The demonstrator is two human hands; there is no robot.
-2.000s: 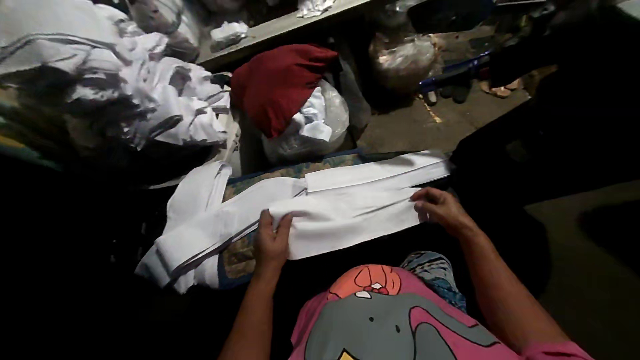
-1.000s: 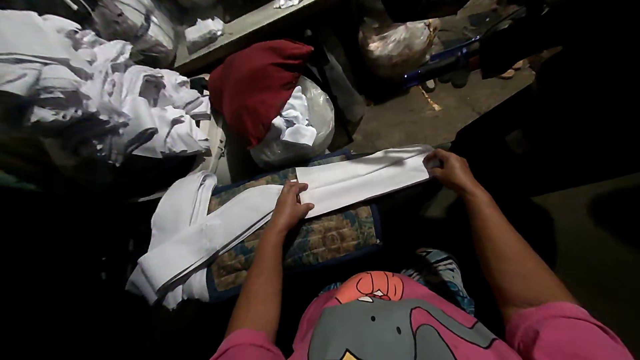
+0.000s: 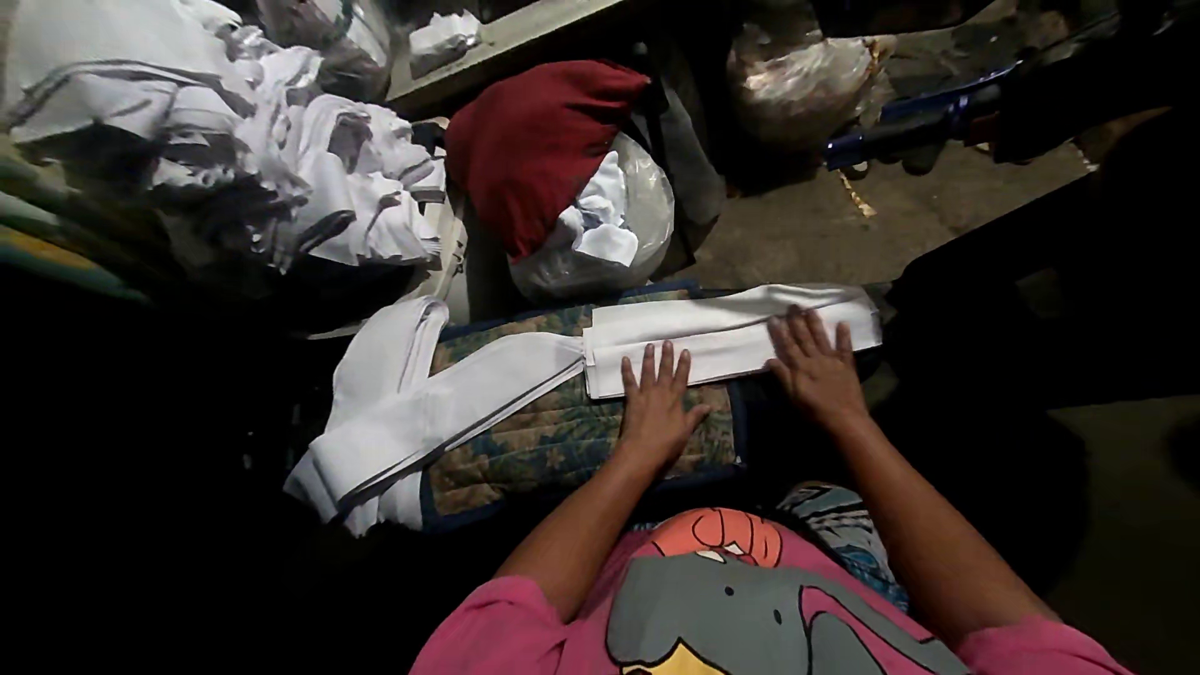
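Note:
A stack of white fabric strips [image 3: 694,323] lies across a quilted, floral-patterned mat [image 3: 525,441]. My left hand [image 3: 658,398] rests with spread fingers on the near edge of the stack, close to its left end. Farther right, my right hand [image 3: 814,361] lies flat on the same strips, palm down. From the left end of the stack, longer white fabric bands [image 3: 422,412] run left over the mat, loop back and hang past its edge. Neither hand is closed around anything.
Heaped white cloth pieces [image 3: 328,169] are at upper left. Beyond the mat stands a clear plastic bag [image 3: 647,225] with white pieces inside and a dark red cloth [image 3: 534,141] over it. Another filled plastic bag [image 3: 797,84] and a blue metal bar [image 3: 900,131] lie on the floor farther back.
The near white layer, held out toward me two seconds ago, now lies folded back on the stack. My right hand has let go of the far right end and moved left onto the strips.

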